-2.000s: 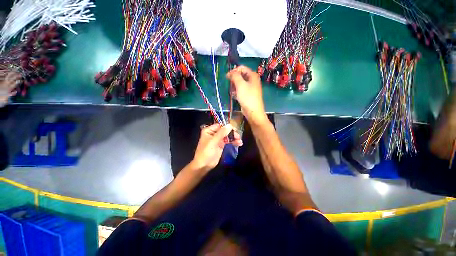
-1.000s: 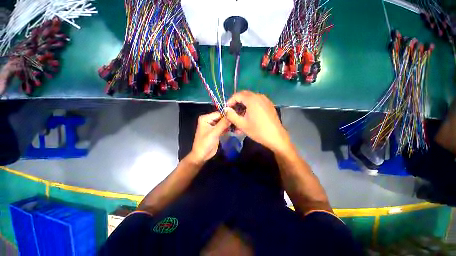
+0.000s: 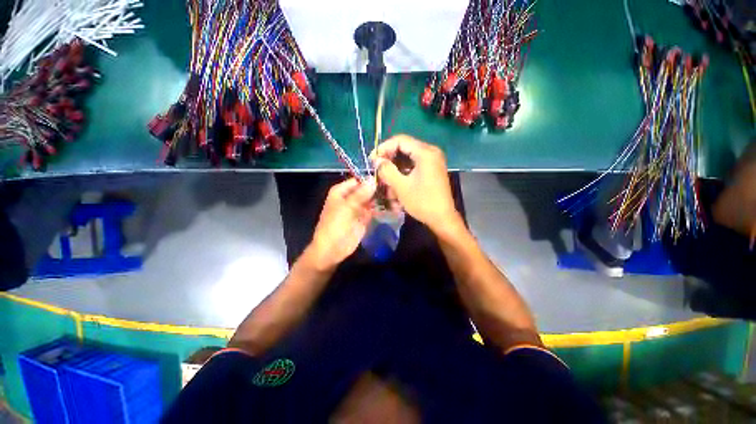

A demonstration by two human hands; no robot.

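My left hand (image 3: 342, 217) is closed on the lower ends of thin lead wires (image 3: 329, 137), which fan up over the bench edge in white, red and blue. My right hand (image 3: 421, 184) is close beside it, its thumb and fingers pinching at the same wires; a yellowish wire (image 3: 380, 112) rises from these fingers. A small dark piece, perhaps the connector, is mostly hidden between the hands. A small blue piece (image 3: 382, 238) shows just below the hands at lap level.
A white box (image 3: 331, 37) with a black round fitting (image 3: 375, 36) stands behind the hands. Harness piles lie left (image 3: 236, 103) and right (image 3: 472, 95) of it, and another far right (image 3: 667, 141). White sleeved harnesses (image 3: 62, 33) lie far left. A person's arm shows at the right edge.
My right hand has come down from near the black fitting to beside my left hand. My left hand has moved slightly up toward the bench edge. The camera view has shifted a little.
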